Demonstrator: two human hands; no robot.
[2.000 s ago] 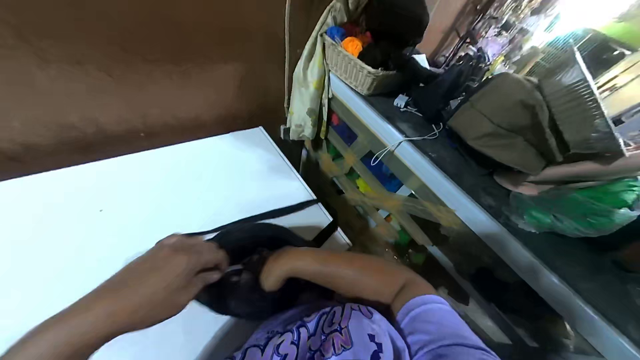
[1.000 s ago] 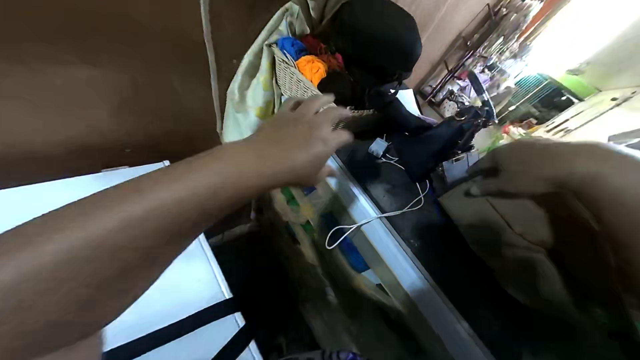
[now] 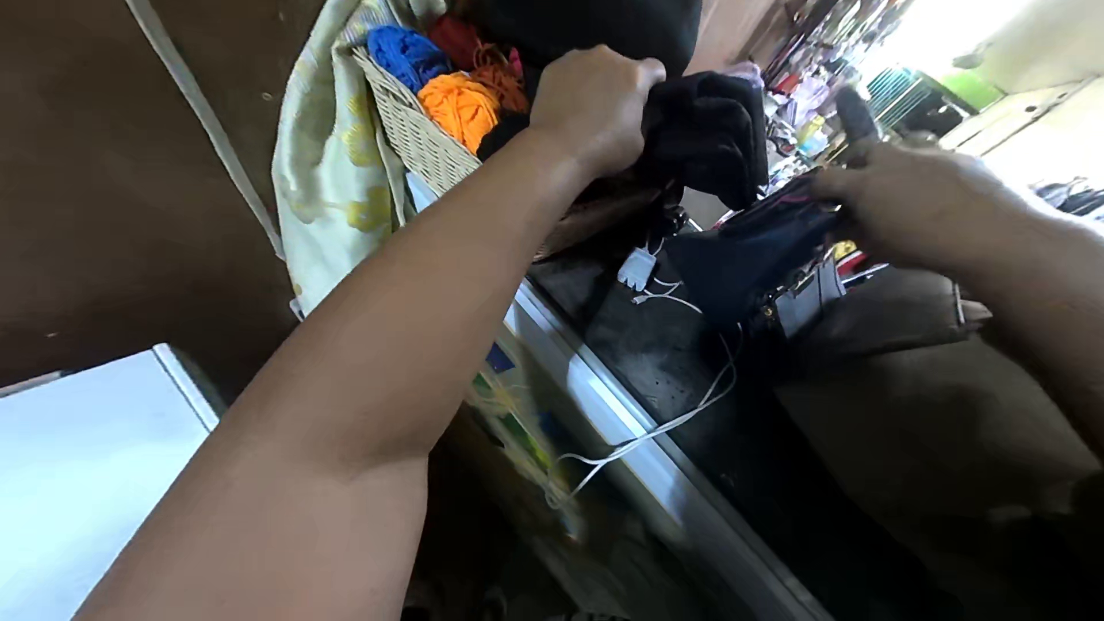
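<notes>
My left hand (image 3: 599, 108) is closed on a black cloth item (image 3: 707, 134) beside a wicker basket (image 3: 423, 142). Blue yarn (image 3: 407, 59), orange yarn (image 3: 460, 108) and some dark red yarn lie in the basket, with a large rounded black thing (image 3: 604, 30) behind them. My right hand (image 3: 914, 194) is at a dark navy fabric bag (image 3: 750, 250), its fingers near the bag's upper edge; the exact hold is partly hidden. A white charger plug (image 3: 636, 269) with a white cable (image 3: 681, 420) rests on the dark counter between the two hands.
A metal-edged glass display counter (image 3: 617, 388) runs diagonally below my arms. A pale cloth with yellow print (image 3: 332, 172) hangs left of the basket. The white tabletop (image 3: 95, 483) is at lower left, and a brown-grey bag (image 3: 897, 319) lies at right.
Both hands were at a black item on the white table two seconds ago; they have moved to the counter. My left hand has closed on black cloth. The view has swung right.
</notes>
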